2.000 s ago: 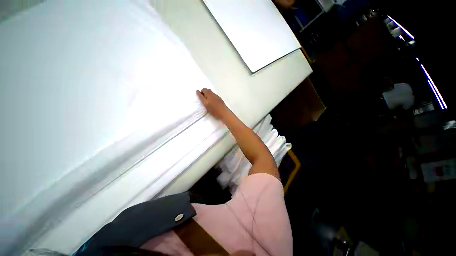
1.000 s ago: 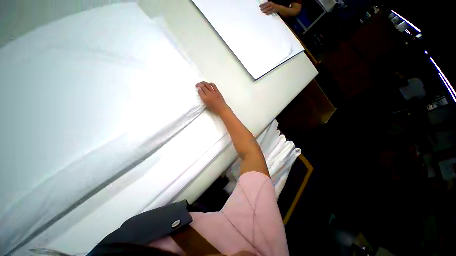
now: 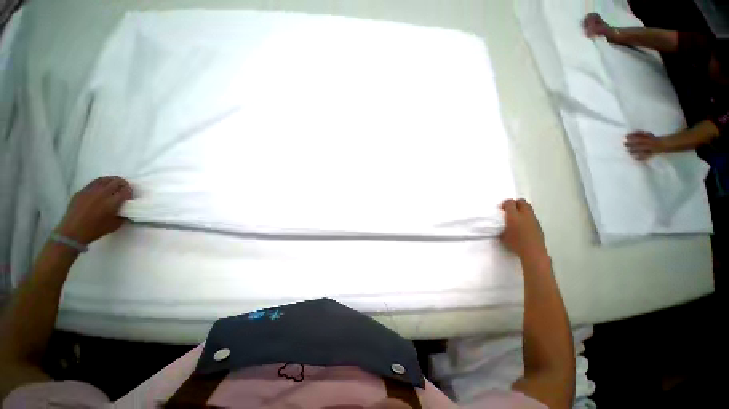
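Note:
A large white sheet [image 3: 320, 120] lies across the table in front of me, with a few wrinkles at its left side. Its near edge is folded or gathered into a straight line. My left hand [image 3: 100, 209] grips the left end of this edge. My right hand [image 3: 521, 228] grips the right end. Below the edge, more white sheets [image 3: 304, 275] lie flat in layers along the near side of the table.
Another person's two hands [image 3: 643, 145] rest on a white sheet [image 3: 615, 104] at the right. White material [image 3: 16, 160] lies at the far left. Folded white bundles [image 3: 487, 359] show below the table edge [image 3: 655, 299], near my right arm.
The view has turned level and my left hand now shows on the sheet's edge. My right hand still holds its corner. The other person's second hand has appeared, and the sheet there is now wrinkled.

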